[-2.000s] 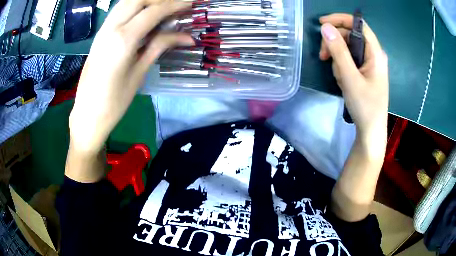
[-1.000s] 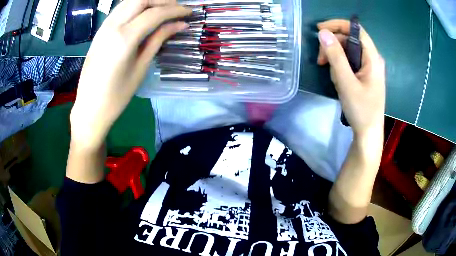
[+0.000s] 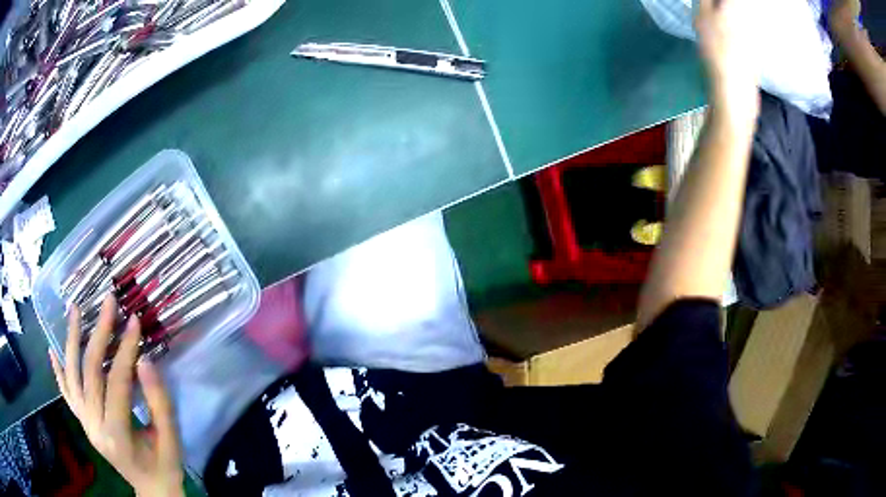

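A clear plastic box (image 3: 238, 254) stands near the bench edge at the left, with silver tubes (image 3: 185, 257) in rows and red wires among them. My left hand (image 3: 112, 403) is at its near side, fingers spread over the rim and the nearest tubes; no tube is seen gripped. My right arm reaches to the upper right. My right hand (image 3: 714, 21) is cut off by the top edge beside a white plastic bag (image 3: 792, 53); its fingers and any grip are hidden. A slim silver and black utility knife (image 3: 389, 58) lies on the green mat.
A large white tub (image 3: 146, 76) of jumbled tubes stands upper left. White paper slips (image 3: 29, 238) and a dark slab lie left of the box. A red stool (image 3: 583, 267) and cardboard boxes are below the bench edge. Another person's arm (image 3: 860, 44) shows upper right.
The view has swung right. My right hand has moved far right, away from the dark slim tool it had. My left fingers, bent over the tubes before, are now spread at the box's near side.
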